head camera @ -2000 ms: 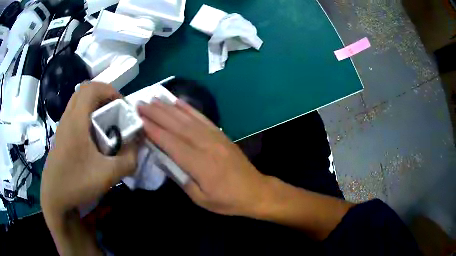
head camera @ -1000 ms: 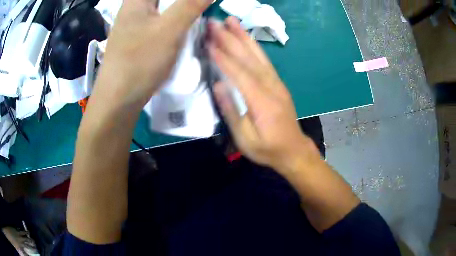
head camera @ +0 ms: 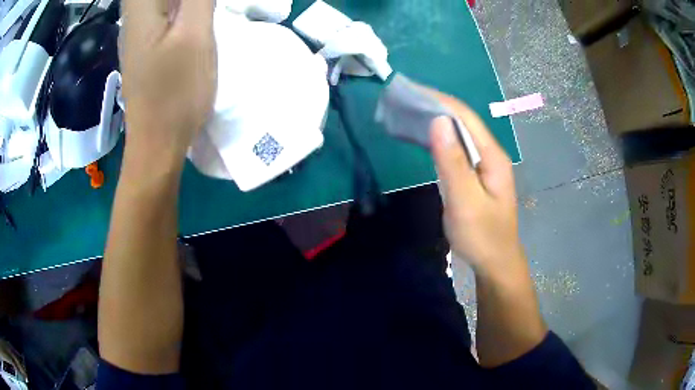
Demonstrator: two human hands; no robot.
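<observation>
A white camera housing (head camera: 267, 84) with a square printed code near its lower corner is over the green table, in front of me. My left hand (head camera: 169, 76) is at its left side, at the top of the picture; its fingers are cut off or hidden, so its hold cannot be told. My right hand (head camera: 472, 167) is to the right, apart from the housing, with a folded grey-white cloth (head camera: 415, 110) pinched between thumb and fingers. A dark, blurred cable (head camera: 357, 145) hangs to the right of the housing.
More white cameras, one with a black dome (head camera: 82, 80), are piled at the left. An orange object (head camera: 94, 175) lies below them. A crumpled white cloth (head camera: 358, 47) touches a white block (head camera: 320, 23) behind. A pink strip (head camera: 518, 105) crosses the table's right edge. Cardboard boxes (head camera: 661, 228) stand far right.
The housing has turned, showing its broad white side and the code. My right hand has moved off it to the right, and the cloth now shows. My left hand has shifted slightly left.
</observation>
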